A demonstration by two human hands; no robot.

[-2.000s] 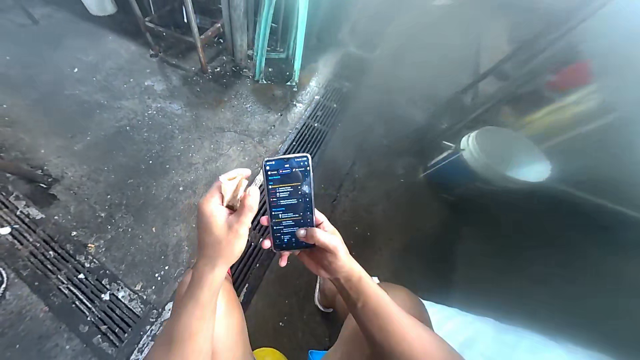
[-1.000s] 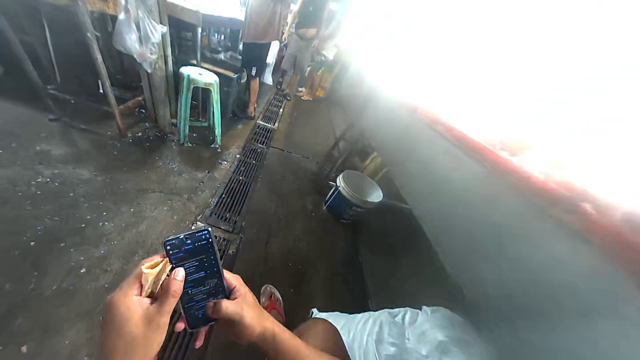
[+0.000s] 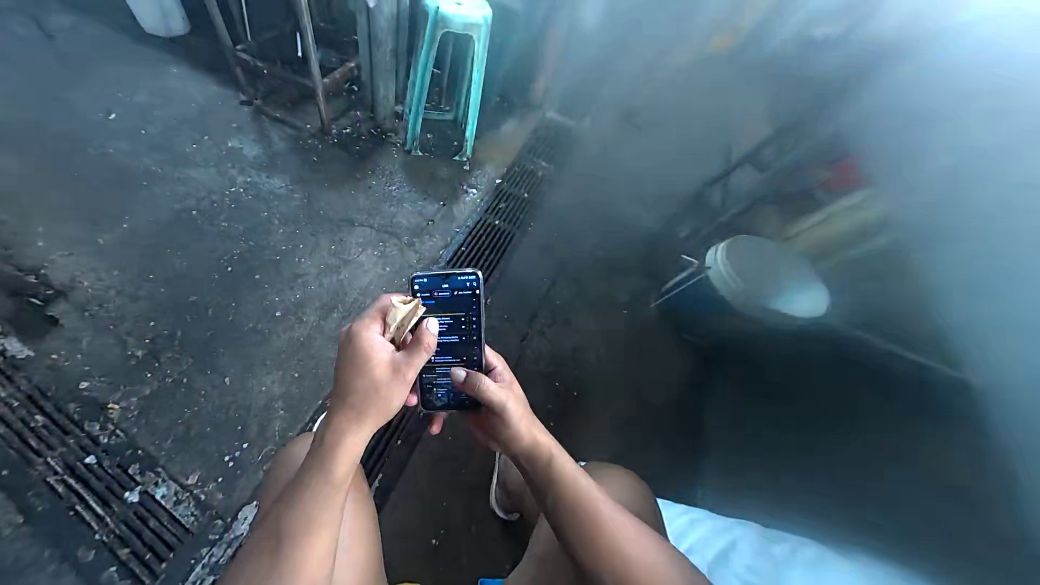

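Note:
A smartphone [image 3: 449, 341] with a dark screen of small text is upright in the middle of the view, above the knees. My left hand [image 3: 378, 366] is at its left side, with a crumpled piece of brown paper [image 3: 403, 317] between thumb and fingers and the thumb over the screen's left edge. My right hand [image 3: 497, 396] grips the phone's lower right part, its thumb on the lower screen and its fingers partly hidden behind the phone.
A green plastic stool [image 3: 457, 16] stands ahead beside wooden posts and a metal frame [image 3: 313, 69]. Metal drain grates [image 3: 500, 215] cross the wet concrete floor. At the right, a white-rimmed bucket [image 3: 764, 276] shows through haze or steam. White cloth [image 3: 756, 540] lies at the lower right.
The view has tilted down since one second ago, when people stood farther along the drain. Two seconds ago my left thumb was off the screen; now it lies over it.

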